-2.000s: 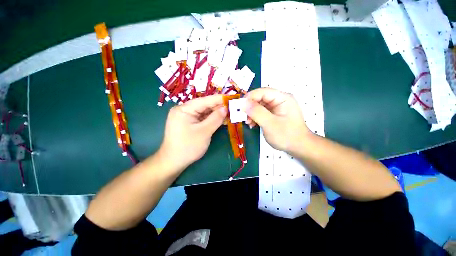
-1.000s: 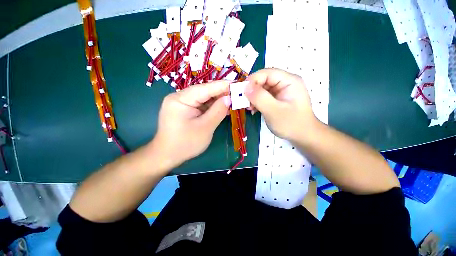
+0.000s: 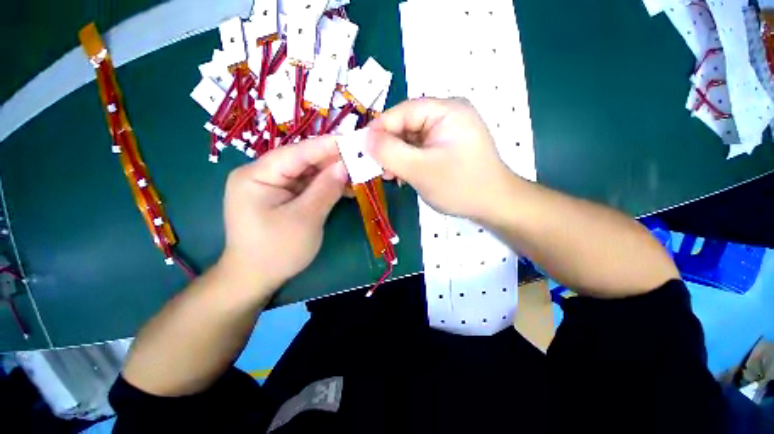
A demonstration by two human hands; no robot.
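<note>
My left hand (image 3: 284, 203) and my right hand (image 3: 441, 153) meet in front of me and pinch a white square pad (image 3: 360, 156) with a dark central dot between them. Orange film parts (image 3: 371, 222) with red wires and small white connectors hang down below the pad. My fingers hide how the pad and the film join. A pile of white pads and red-wired parts (image 3: 280, 93) lies just beyond my hands. The white dotted sheet (image 3: 471, 284) runs lengthwise under my right hand and wrist.
A long orange strip of film parts (image 3: 136, 174) lies on the green bench (image 3: 594, 110) at left. Crumpled dotted sheets (image 3: 730, 76) with red wires lie at far right. Grey parts with red wires (image 3: 12, 284) are at the far left edge. A blue plastic stool (image 3: 717, 261) stands below at right.
The view has shifted, so the bench items sit farther left and mostly higher in the picture. Both hands still hold the pad, which now looks slightly tilted.
</note>
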